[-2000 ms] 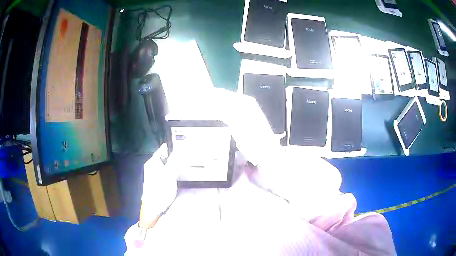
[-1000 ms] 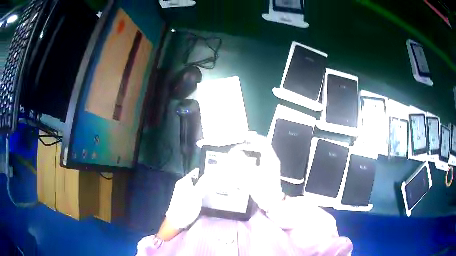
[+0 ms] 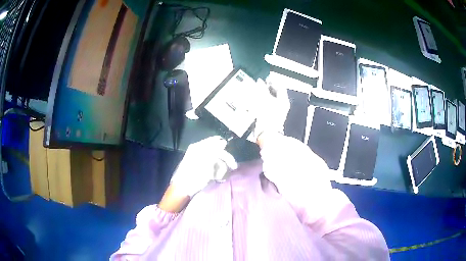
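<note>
An e-reader (image 3: pixel 231 104) with a dark frame and a pale lit screen is held tilted above the bench's front edge, partly over a white tray (image 3: pixel 207 63). My right hand (image 3: pixel 276 104), in a white glove washed out by glare, grips its right side. My left hand (image 3: pixel 203 162), also gloved, is below the device near my waist, apart from it, with fingers curled. Whether it holds something small cannot be told. A dark patch lies between my left hand and the device's lower corner.
A black scanner (image 3: pixel 177 99) and mouse (image 3: pixel 175 52) lie left of the tray. A monitor (image 3: pixel 92 76) stands at left above tan boxes (image 3: pixel 66 176). Face-down e-readers (image 3: pixel 338 66) in white trays and several screen-up ones (image 3: pixel 401 108) cover the right side. An orange ring (image 3: pixel 457 154) is at far right.
The device has turned from level to tilted and moved up from my waist. My left hand has let go of its left side and moved below it. The view has shifted.
</note>
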